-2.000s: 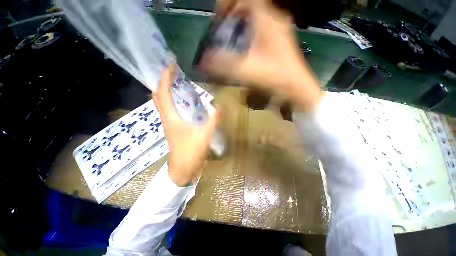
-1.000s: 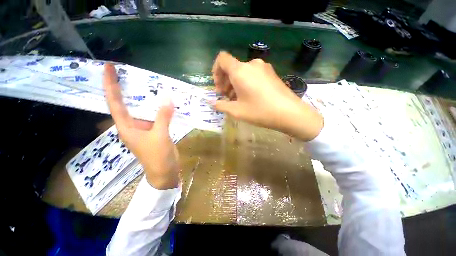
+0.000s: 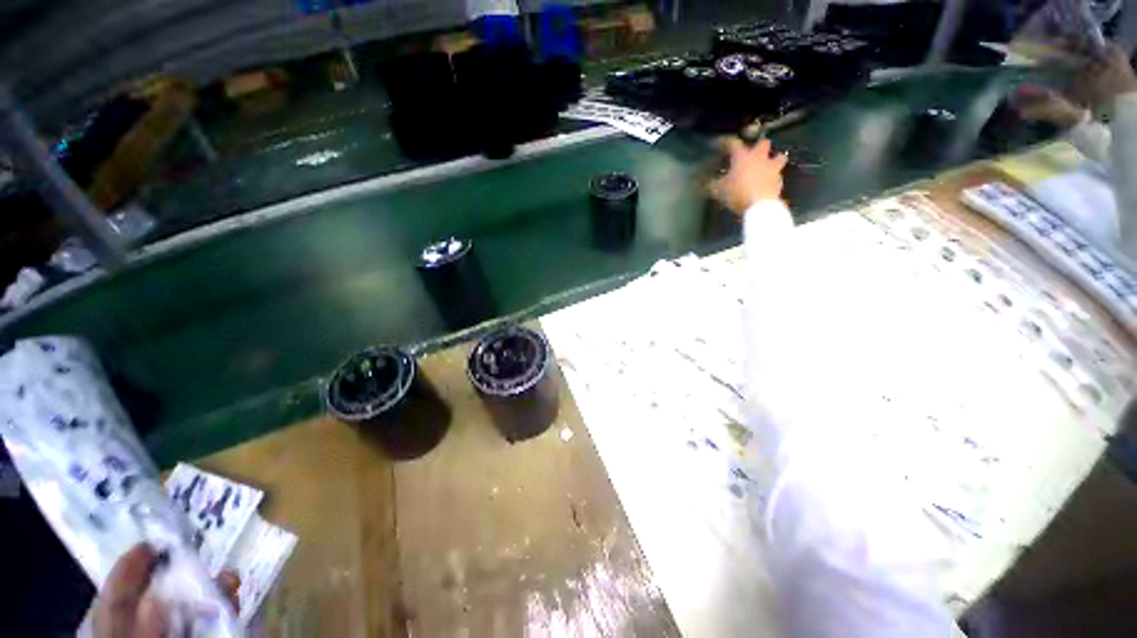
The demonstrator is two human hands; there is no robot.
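My left hand (image 3: 131, 601), partly cut off at the lower left, holds a curled white adhesive sheet (image 3: 94, 449) with dark marks. My right hand (image 3: 752, 175) is stretched out over the green conveyor belt (image 3: 337, 249). It is blurred, with a dark shape below it, and whether it grips anything cannot be told. Two black housings stand upright on the brown bench, one at left (image 3: 405, 405) and one beside it (image 3: 518, 384). More housings stand on the belt, one nearer (image 3: 459, 280) and one farther (image 3: 614, 212).
Large white sheets (image 3: 623, 411) cover the bench at right, partly under my right sleeve. Printed adhesive sheets (image 3: 218, 511) lie at lower left. Dark parts (image 3: 736, 75) are massed beyond the belt. Another person's hand (image 3: 1047, 106) shows at upper right.
The view has swung right. My right hand has left the adhesive sheet and stretched out over the belt. My left hand now grasps the sheet, which is curled up at left.
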